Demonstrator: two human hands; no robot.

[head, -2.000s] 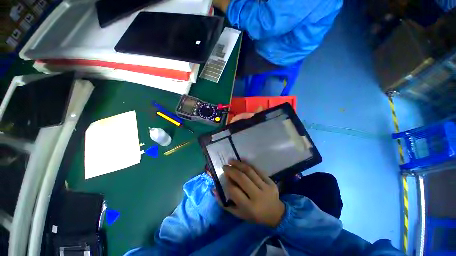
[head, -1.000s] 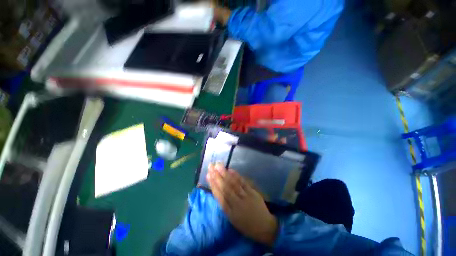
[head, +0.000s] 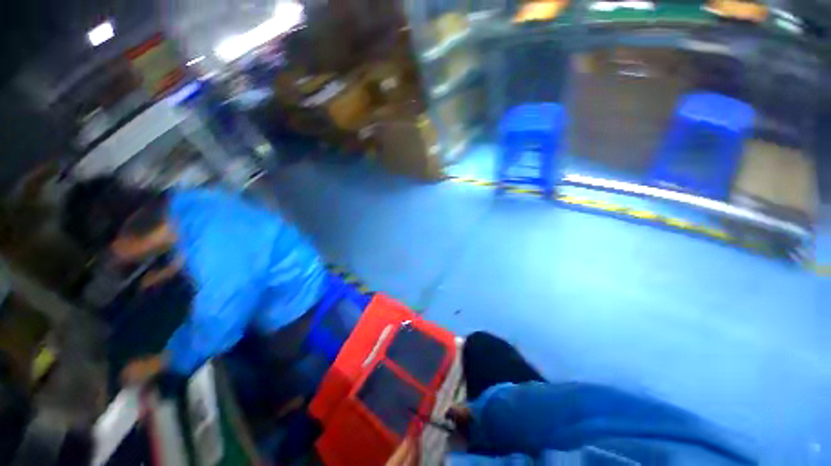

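The red parts tray (head: 344,420) lies low in the centre, beside my right knee, with dark slabs (head: 418,353) in its compartments. My right hand (head: 461,418) shows small and blurred at the tray's right side, at the end of a blue sleeve. A thin dark stick-like thing (head: 436,421) lies against it; whether it is held is unclear. A blurred bit of skin, seemingly my left hand (head: 402,452), is cut off by the bottom edge over the tray. The tablet handled earlier cannot be made out.
A person in a blue smock (head: 239,273) sits at the left by the bench, on a blue stool (head: 337,314). More blue stools (head: 531,146) stand beyond the yellow-black floor tape (head: 638,214). Cardboard cartons (head: 401,146) stand at the back. Everything is blurred.
The view has swung right and up, towards the aisle and shelves. The bench tools have left the picture. My right hand is off the tablet and now beside the red tray.
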